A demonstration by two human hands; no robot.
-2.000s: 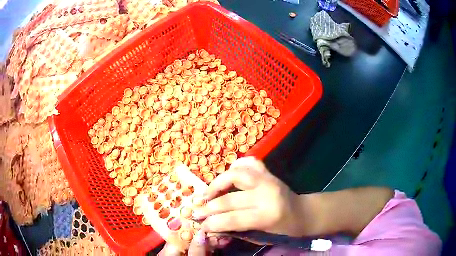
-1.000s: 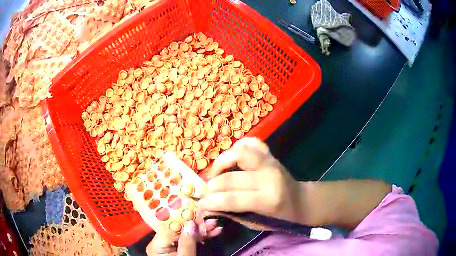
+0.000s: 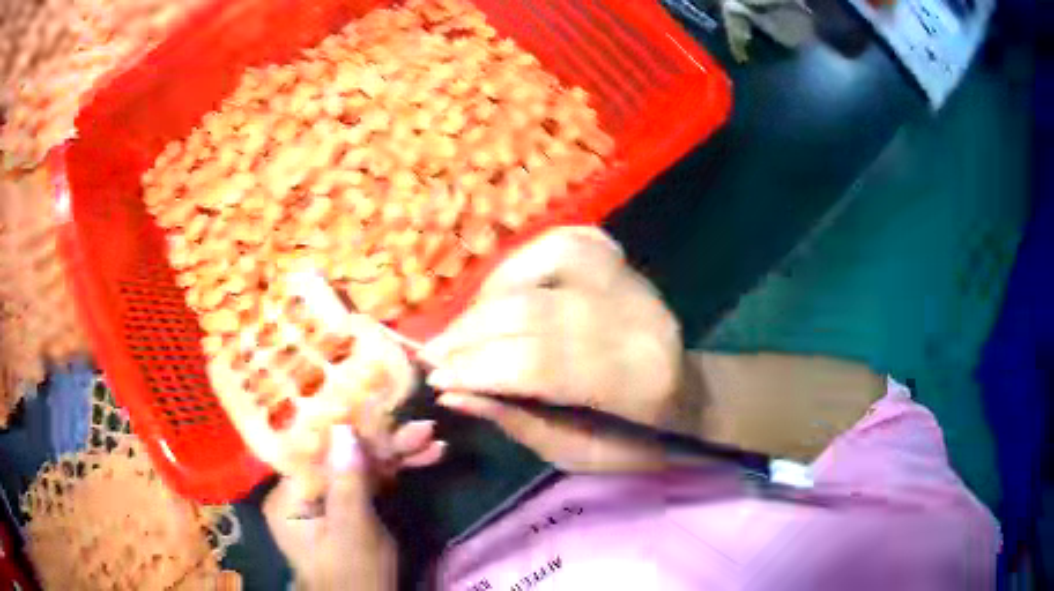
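My left hand (image 3: 341, 508), at the bottom, holds an orange moulded sheet (image 3: 260, 369) over the near rim of the red basket (image 3: 214, 468). Rows of round holes show in the sheet; my left fingers cover its near part. My right hand (image 3: 566, 346) is just right of the sheet, its fingertips at the sheet's right edge. It holds a dark pen (image 3: 647, 435) with a white end, pointing toward my pink sleeve. Many small round orange parts (image 3: 381, 150) lie in the basket. The picture is blurred, so fine finger contact is unclear.
A heap of orange sheets (image 3: 32, 266) lies left of the basket. Lace-like orange web (image 3: 110, 520) lies at the lower left. A crumpled beige cloth (image 3: 772, 21) and a white speckled sheet (image 3: 930, 46) are at the far right of the dark table.
The whole view has shifted, so the basket sits higher and further left. The sheet and both hands also appear higher and further left. The pen stays in my right hand.
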